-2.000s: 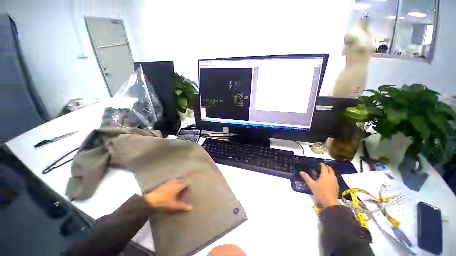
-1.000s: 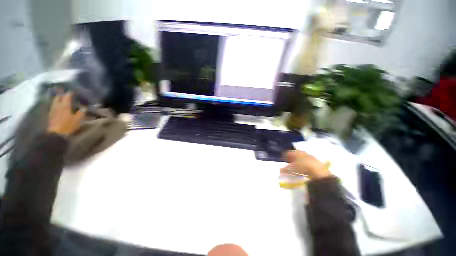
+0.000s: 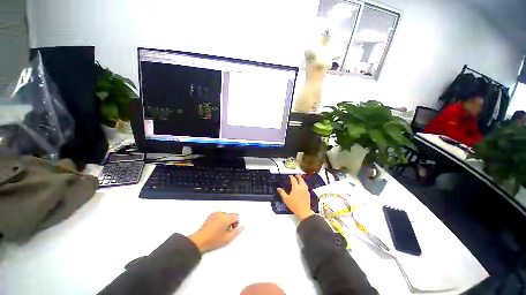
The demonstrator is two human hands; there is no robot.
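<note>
My right hand (image 3: pixel 297 196) rests on the dark computer mouse (image 3: pixel 285 186), on the dark mouse pad (image 3: pixel 316 183) right of the keyboard. The hand covers much of the mouse. My left hand (image 3: pixel 218 230) lies on the white desk in front of the black keyboard (image 3: pixel 207 182), fingers curled in; a small dark spot shows at its fingers, and I cannot tell what it is. The monitor (image 3: pixel 218 99) shows a black drawing area beside a white window. The olive-brown garment (image 3: pixel 40 193) lies heaped at the left edge of the view.
A calculator (image 3: pixel 122 170) stands left of the keyboard. A tape measure (image 3: pixel 340 208), papers and a phone (image 3: pixel 402 230) lie on the right. A bottle (image 3: pixel 313 151) and potted plant (image 3: pixel 369 129) stand behind. A person in red (image 3: pixel 455 124) sits at another desk.
The view has turned right. The garment has moved from in front of me to the far left. My left hand has left it and now lies before the keyboard. My right hand is on the mouse.
</note>
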